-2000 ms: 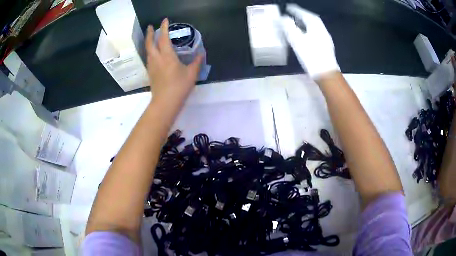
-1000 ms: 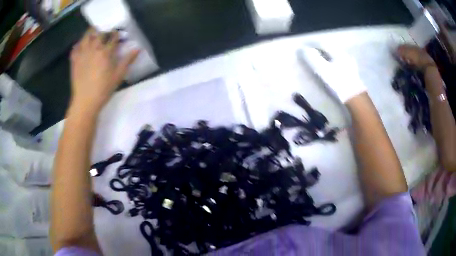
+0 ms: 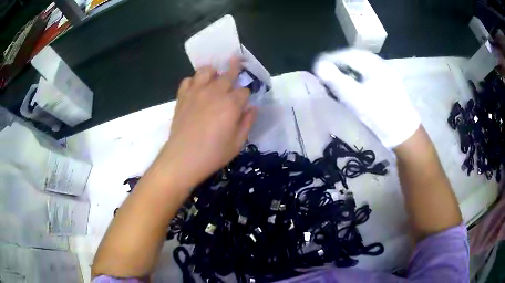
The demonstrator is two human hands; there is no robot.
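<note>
An open retail carton [image 3: 259, 64] stands at the belt's near edge, its lid flap up. A dark device with a white label shows in its opening, partly hidden by my bare left hand [image 3: 213, 119]. My left fingers are around the opening and flap. My gloved right hand [image 3: 371, 94] is right of the carton, above the table edge, blurred, with a small black item between its fingers, likely a USB cable [image 3: 350, 72]. A large tangled pile of black USB cables [image 3: 266, 215] lies in front of me.
A closed carton [image 3: 362, 27] stands on the dark belt [image 3: 133, 50]. Another open carton [image 3: 66, 91] stands at the left, a bagged item beside it. Overlapping carton stock [image 3: 66, 174] fills the left. More cables [image 3: 479, 130] and a person's pink sleeve are at the right.
The view has swung, shifting the scene. The device that stood beside the carton two seconds ago is now inside it. My left hand has moved from the device to the carton's opening.
</note>
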